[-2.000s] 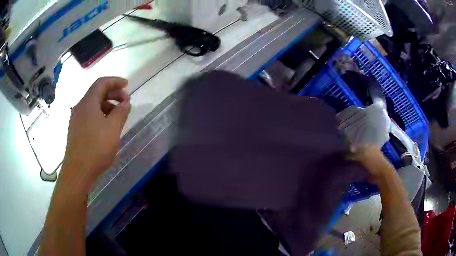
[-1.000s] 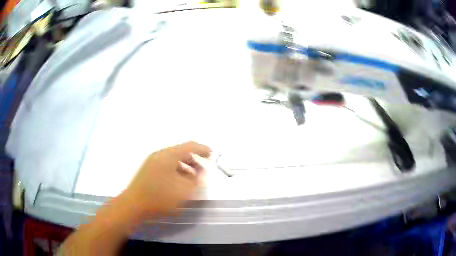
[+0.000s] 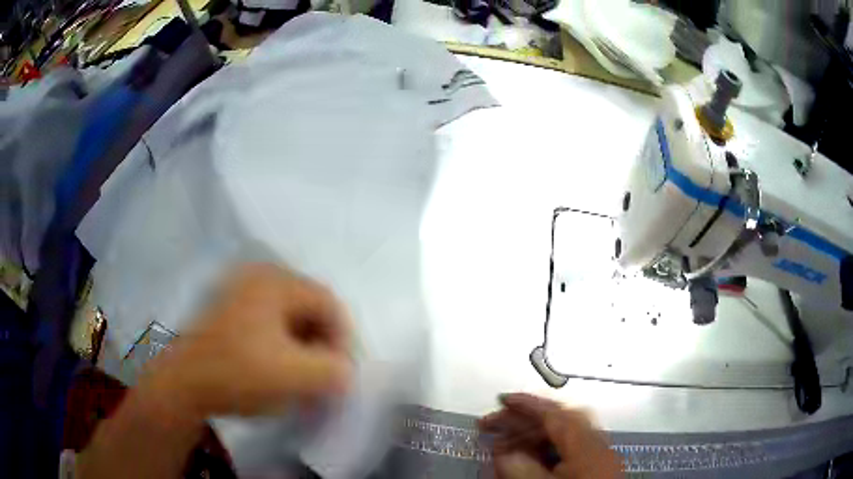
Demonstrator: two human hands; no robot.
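Observation:
A light grey fabric panel (image 3: 327,178) lies over the left of the white table and hangs towards its front edge. My left hand (image 3: 271,346) is at the panel's lower part, blurred, with its fingers curled; fabric shows just below the fingers, but the grip is unclear. My right hand (image 3: 542,440) is at the table's front edge, cut off by the bottom of the picture, fingers bent, with no cloth seen in it. The white sewing machine head (image 3: 692,196) stands at the right, its needle area brightly lit.
Black-handled scissors (image 3: 802,370) lie at the right below the machine arm. A small red-and-black object (image 3: 732,284) is behind the needle area. Dark and blue cloth (image 3: 84,159) hangs at the far left. Pale pieces (image 3: 622,37) are heaped behind the table.
The view has swung left over the table. The dark panel seen at first is out of view. My left hand is now at the light panel, and my right hand has come to the table edge.

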